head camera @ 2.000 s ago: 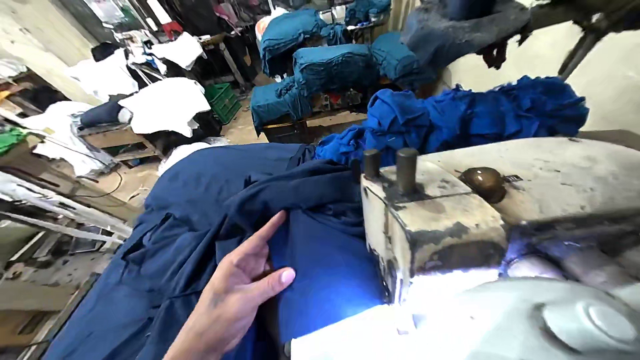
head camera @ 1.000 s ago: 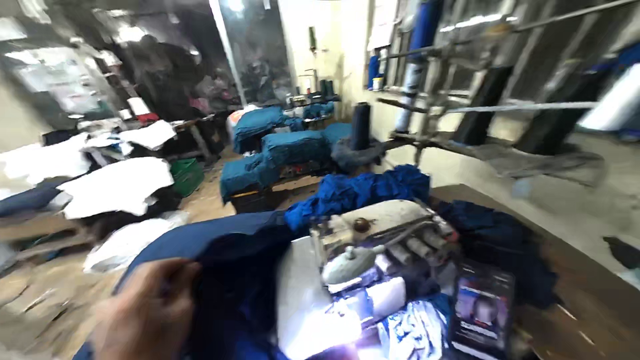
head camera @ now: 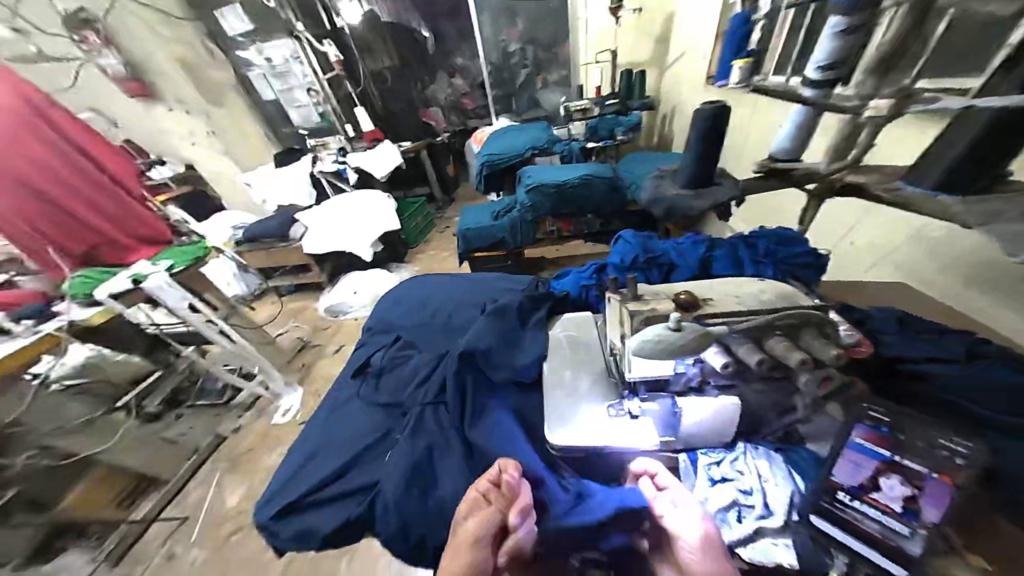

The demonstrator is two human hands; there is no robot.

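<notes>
An edge of blue fabric [head camera: 588, 504] is stretched between my two hands at the bottom of the view. My left hand [head camera: 492, 516] pinches its left end, and my right hand [head camera: 676, 516] grips the right end near the lit front of an overlock sewing machine [head camera: 596, 384]. Under the needle area the machine's lamp glows brightly. Dark navy cloth [head camera: 400, 408] lies in a large draped heap left of the machine, running down toward my left hand. What lies beneath the held fabric is hidden.
Bright blue cloth [head camera: 704, 260] is bunched behind the machine. A patterned cloth [head camera: 748, 496] and a dark box with a printed picture [head camera: 888, 488] are at the right. Thread cones [head camera: 704, 144] stand on a rack. Teal fabric stacks [head camera: 568, 192] and a white metal frame [head camera: 216, 328] are farther off.
My left hand has come down to the fabric in front of the machine. My right hand, not seen in the earlier frames, now shows there too. The view has swung and widened.
</notes>
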